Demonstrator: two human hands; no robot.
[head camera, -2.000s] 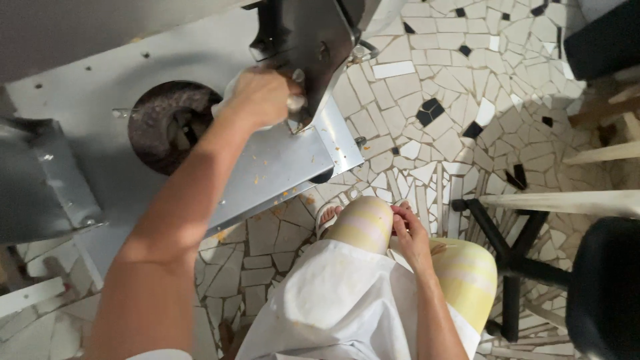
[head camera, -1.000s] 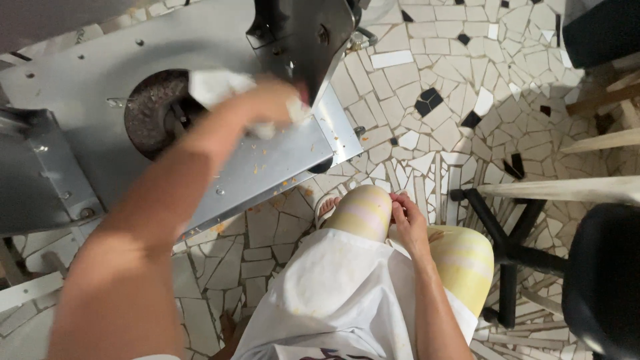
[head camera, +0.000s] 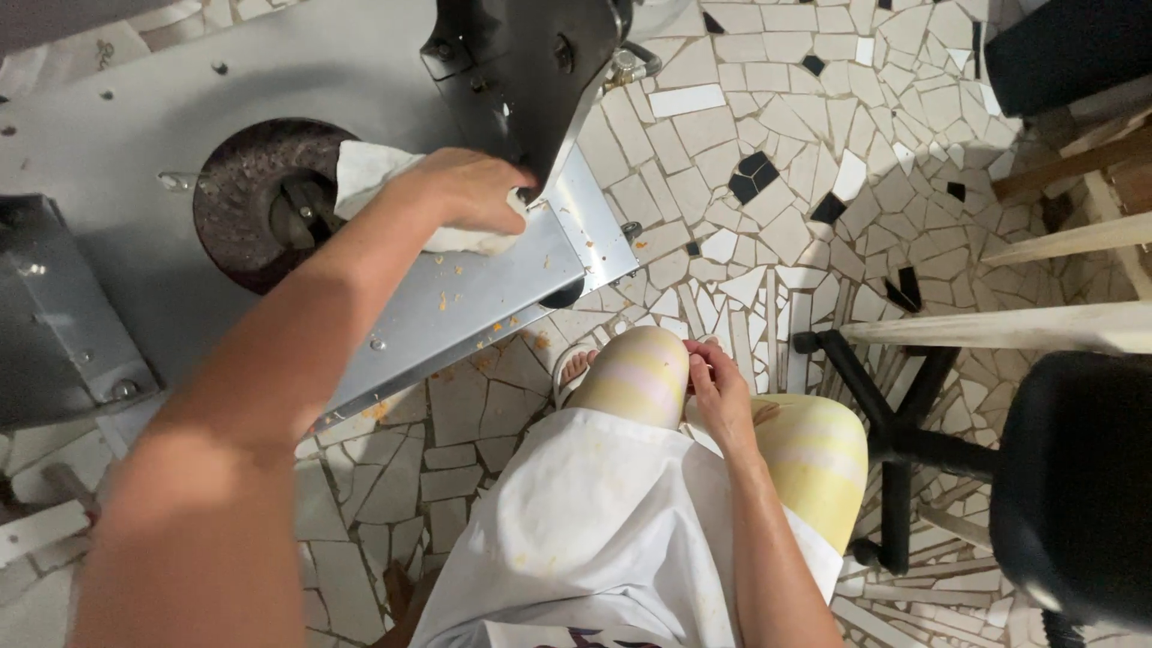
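My left hand (head camera: 468, 191) presses a crumpled white cloth (head camera: 367, 173) onto a grey sheet-metal surface (head camera: 468, 324), beside the foot of a dark metal bracket (head camera: 531, 90). The cloth reaches left to the rim of a round, dark, rough-textured part (head camera: 236, 198), which has a metal hub at its centre. Orange crumbs are scattered over the metal near the hand. My right hand (head camera: 724, 396) rests between my knees, its fingers loosely bent against the inner side of one knee, with no object seen in it.
A black swivel chair (head camera: 1071, 468) and pale wooden bars (head camera: 999, 326) stand at the right. A dark metal housing (head camera: 76, 315) is fixed at the left of the sheet. Below lies a broken-tile mosaic floor (head camera: 702, 216), with orange crumbs near the metal edge.
The white cloth, mostly bunched under my left hand two seconds ago, now spreads out to its left. My left hand has shifted a little over the metal; my right hand stays by the knee.
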